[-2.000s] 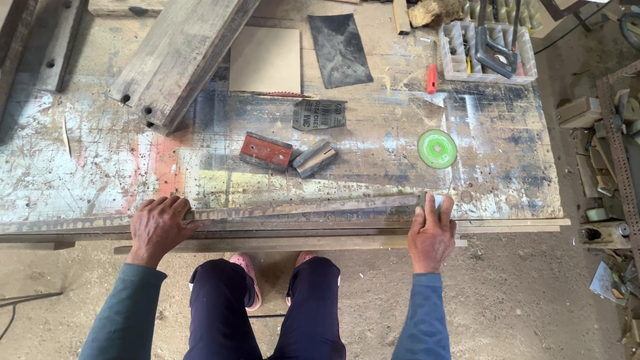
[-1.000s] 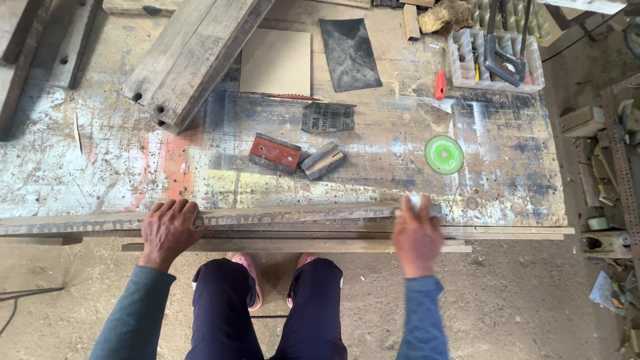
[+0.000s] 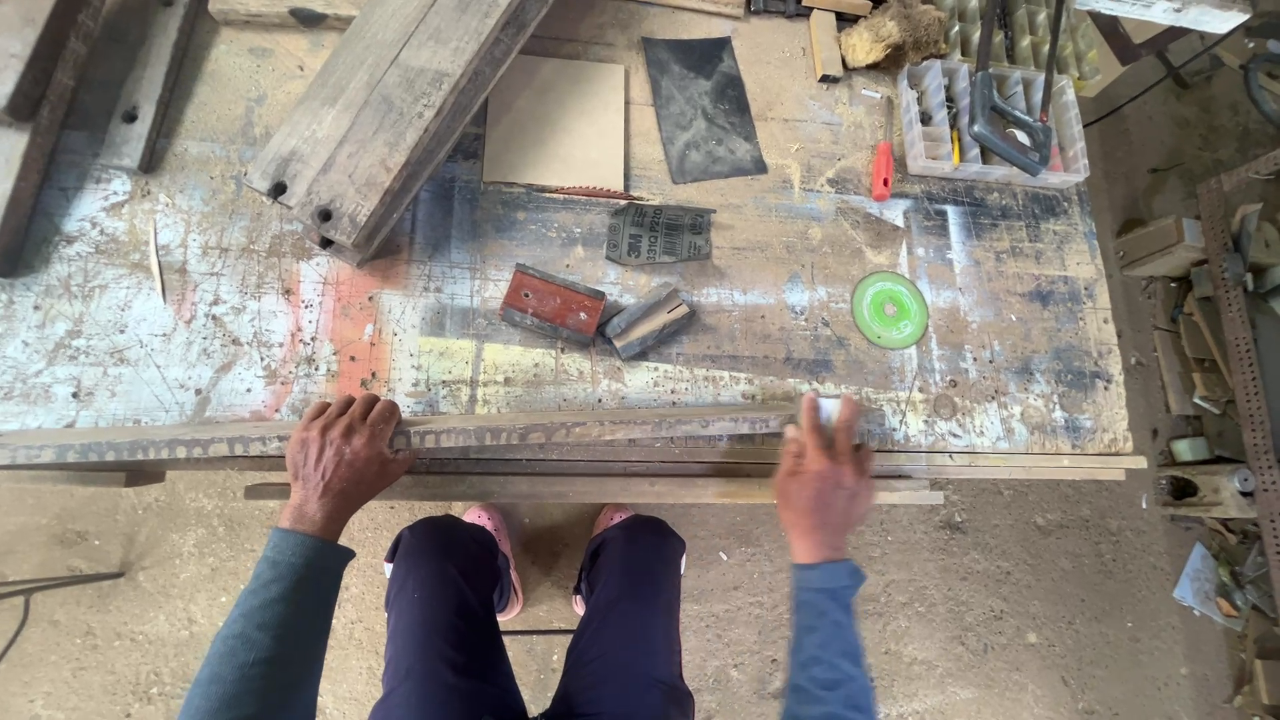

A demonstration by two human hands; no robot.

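Note:
A long wooden strip lies along the front edge of the workbench. My left hand is closed over it left of centre, fingers on its far side. Near the strip's right end, my right hand, blurred, grips a small pale block that shows between the fingers; its kind cannot be told. Beyond the strip rest a red-faced sanding block and a second block wrapped in dark abrasive paper, touching or nearly so. A piece of printed sandpaper lies behind them.
Thick drilled timbers lie at the back left. Also on the bench are a square board, a dark abrasive sheet, a green disc, a red-handled screwdriver and a plastic compartment box with a hacksaw on it.
My right hand was further right along the strip two seconds ago, then moved left; it is blurred in the last two frames. My left hand keeps its hold on the strip.

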